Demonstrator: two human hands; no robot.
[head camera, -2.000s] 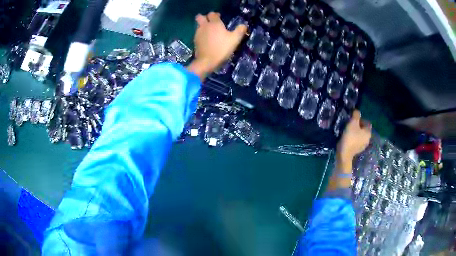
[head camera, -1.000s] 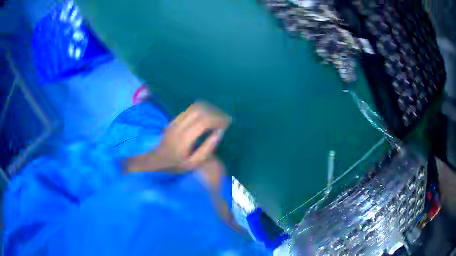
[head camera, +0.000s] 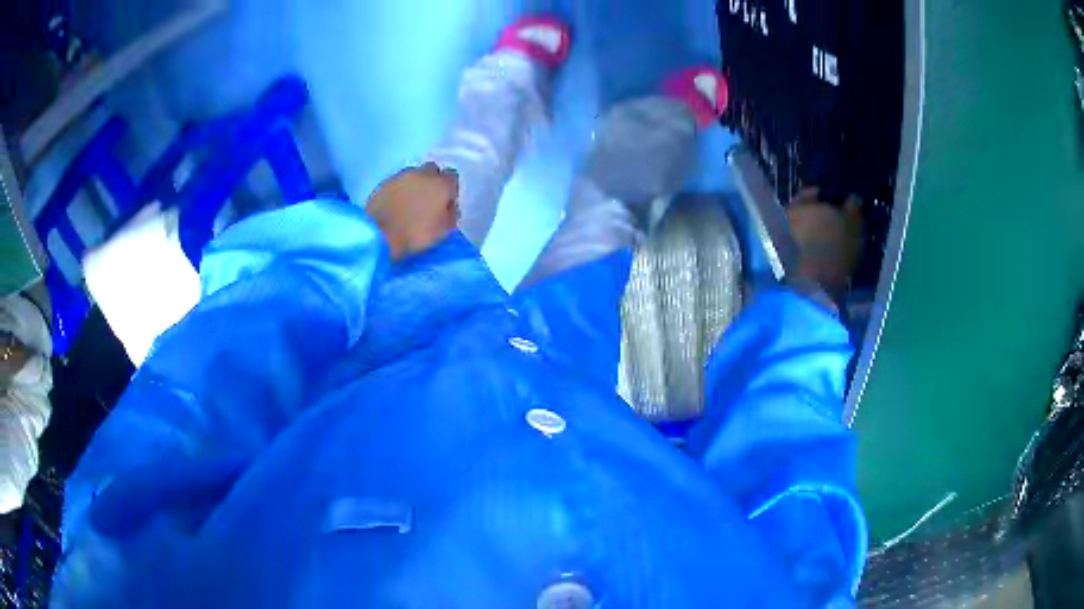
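My left hand (head camera: 414, 211) is curled at the front edge of my blue smock (head camera: 464, 452), with nothing visible in it. My right hand (head camera: 825, 238) is dim and blurred, below the bench edge, in front of a black surface with white lettering (head camera: 820, 66). Whether it holds anything cannot be seen. A ribbed beige cushion (head camera: 684, 315) with a blue edge lies between my body and my right arm.
The green bench mat (head camera: 987, 238) runs along the right, with a pale strip (head camera: 918, 521) and part of a clear tray (head camera: 951, 577) at the lower right. A blue stool (head camera: 268, 143) stands upper left. Another person's pale sleeve (head camera: 21, 416) shows at the left edge.
The view has swung down from the bench to my body and the floor. Both hands are away from the black tray, which they touched in the oldest frame.
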